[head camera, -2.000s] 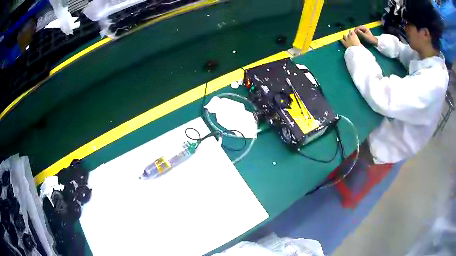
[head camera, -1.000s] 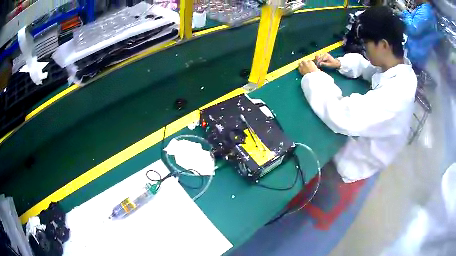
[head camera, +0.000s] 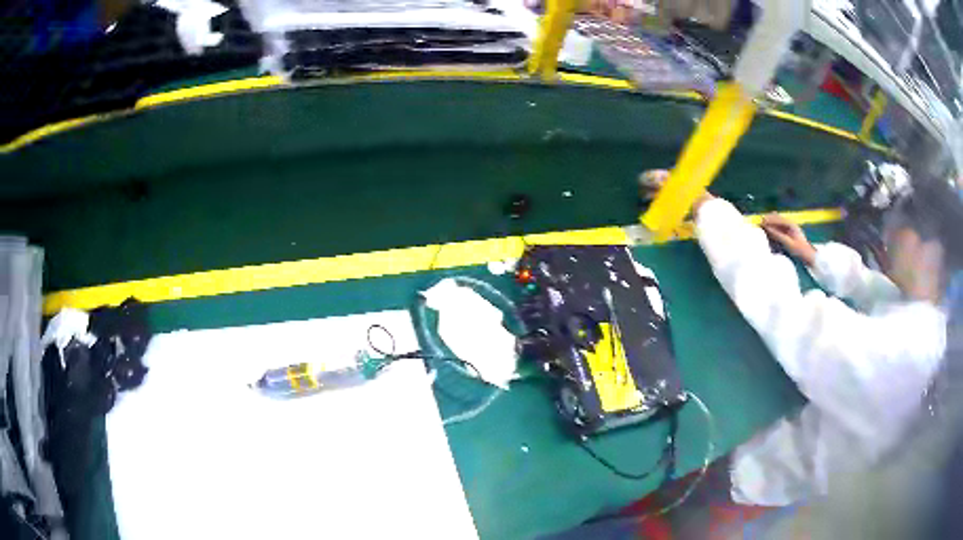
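Neither of my hands is in view. A clear dispensing syringe (head camera: 312, 379) with a yellow-amber band lies on the white work sheet (head camera: 275, 454), its tip towards the left. A green air cap (head camera: 370, 365) is at its right end, with a thin black cord (head camera: 407, 355) running from it. A pale air hose (head camera: 431, 359) loops around a white wipe (head camera: 472, 327) right of the sheet. The black dispensing controller (head camera: 607, 338) stands on the bench, with a red light, a yellow label and white smears.
A pile of black parts (head camera: 129, 343) lies left of the sheet. The green conveyor (head camera: 348, 179) runs beyond the yellow edge (head camera: 264, 274), with a black part (head camera: 517, 205) on it. A yellow post (head camera: 699, 158) rises at its edge. A person in white (head camera: 834, 338) works at the right.
The camera view has swung and turned. The other person's arm now reaches over the conveyor behind the yellow post. The syringe still lies on the sheet.
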